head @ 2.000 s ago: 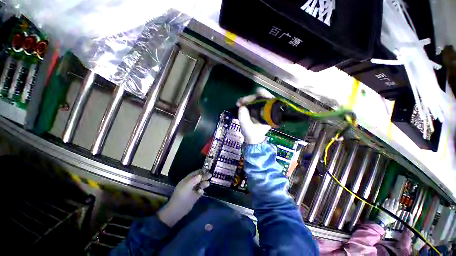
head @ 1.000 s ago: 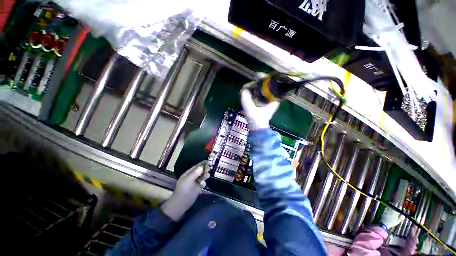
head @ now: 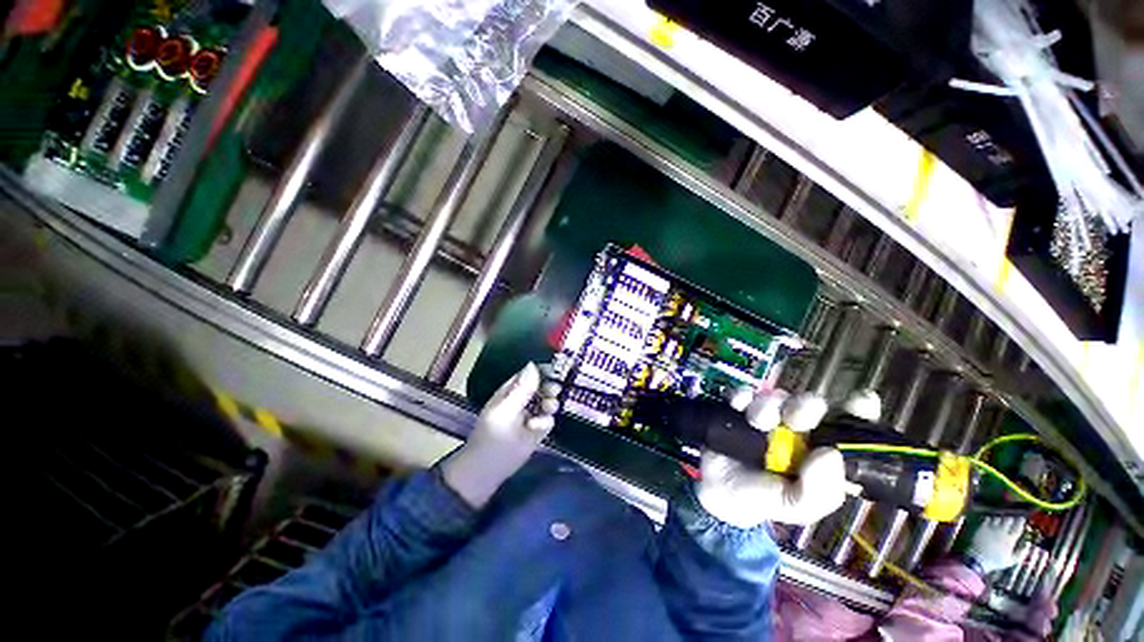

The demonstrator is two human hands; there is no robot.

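Note:
The circuit board unit, with white component rows and yellow-wrapped parts, sits in its housing on the dark green carrier board in front of me. My gloved right hand is closed around the black and yellow electric screwdriver, held low over the near side of the board with its nose towards the lower left. Whether the tip touches a screw is hidden. My gloved left hand is at the unit's left near edge with fingertips pinched; a small dark thing shows there, too small to name.
Steel rollers lie either side of the carrier. Another unit with orange coils is at the far left. Clear plastic hangs over the rollers. Black bins stand on the white shelf. Another person's gloved hand is at the lower right.
My right hand and the screwdriver have moved from the unit's far side down to its near right side, uncovering the board. My left hand stays near the left edge. The view has shifted.

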